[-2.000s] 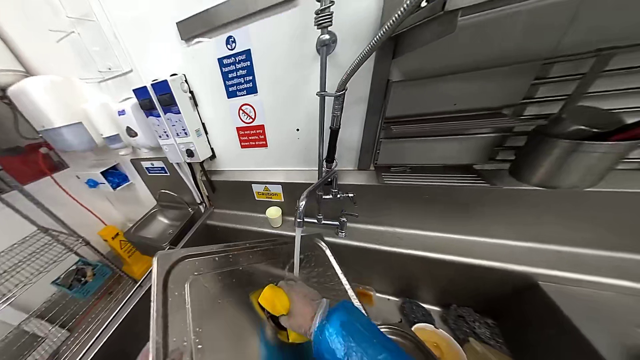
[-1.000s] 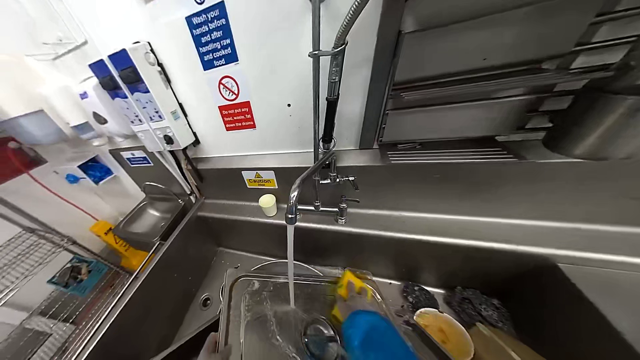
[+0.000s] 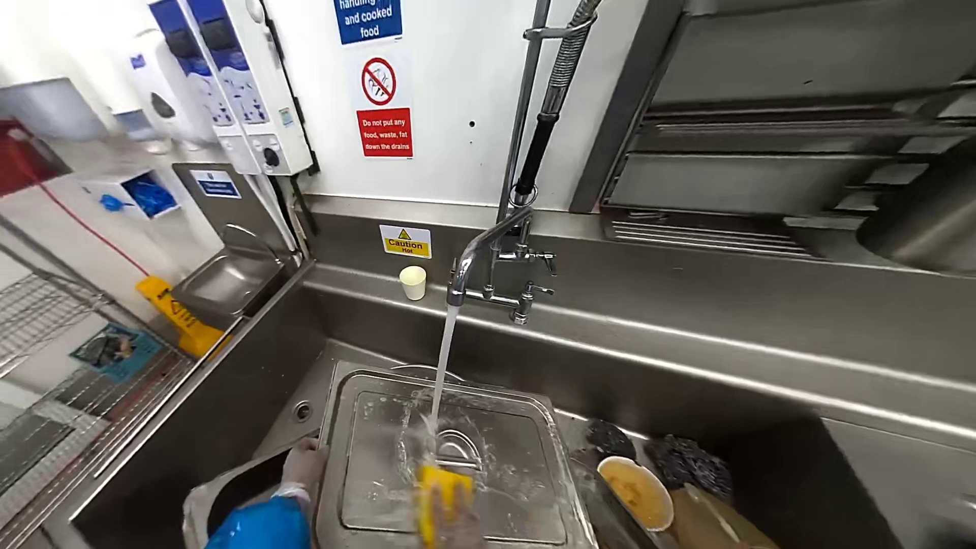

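A rectangular stainless steel pan lid point(image 3: 518, 499) with a recessed handle lies in the sink under running water from the tap point(image 3: 476, 252). My left hand point(image 3: 305, 465), gloved and with a blue sleeve cover, holds the lid's left edge. At the lid's near part is my right hand point(image 3: 454, 526), blurred by motion, with a yellow sponge or cloth point(image 3: 442, 492) in its grip, touching the lid just below the handle.
Dark scouring pads point(image 3: 690, 465) and an oval dish with yellow-orange contents point(image 3: 637, 492) sit right of the lid. Another metal pan point(image 3: 198, 503) is at the left. A pale cup point(image 3: 412, 282) stands on the sink ledge. A drain hole point(image 3: 303, 412) shows at the left.
The lid now lies under the stream with its recessed handle visible. My right hand with the yellow item has moved toward the near part of the lid. My left hand has come into fuller view.
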